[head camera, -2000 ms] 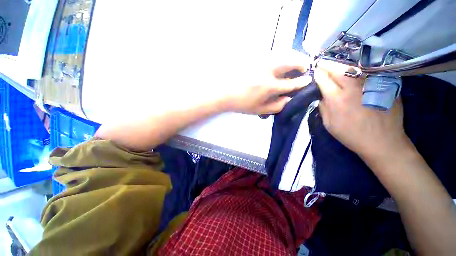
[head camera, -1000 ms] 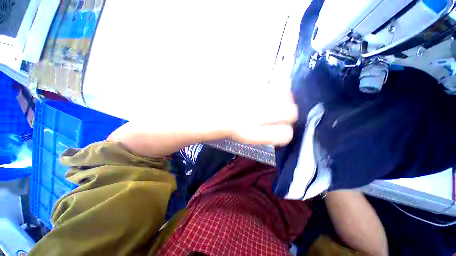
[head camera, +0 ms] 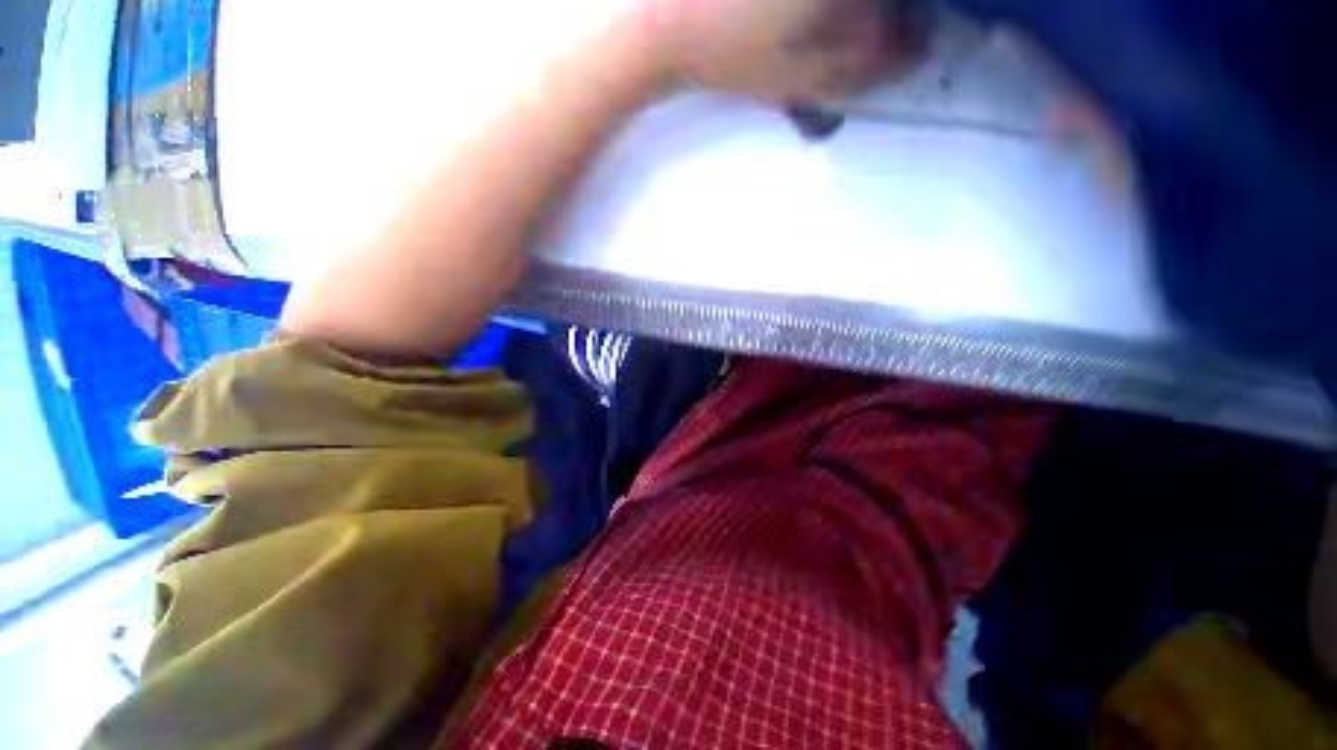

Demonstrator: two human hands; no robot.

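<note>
The dark navy garment [head camera: 1246, 161] is a blurred mass at the upper right, raised across the view, and covers whatever lies behind it. My left hand [head camera: 792, 44] is at the top edge over the white table, blurred and partly cut off. A small dark item [head camera: 814, 120] shows just under it; I cannot tell whether the hand holds it. A blurred skin-coloured patch [head camera: 1085, 135] at the garment's left edge looks like fingers of my right hand. The rest of that hand is hidden. The needle and machine head are not visible.
The table's front edge carries a grey measuring tape [head camera: 880, 349]. Brown and blue tape [head camera: 161, 147] covers its left end. Blue crates [head camera: 88, 396] stand at left. Dark cloth with white stripes [head camera: 598, 359] hangs below the table beside the red checked cloth [head camera: 704, 630].
The garment has moved from the machine area to the upper right, close to the camera. The white strip on it no longer shows. My left hand has moved up, and the view has shifted.
</note>
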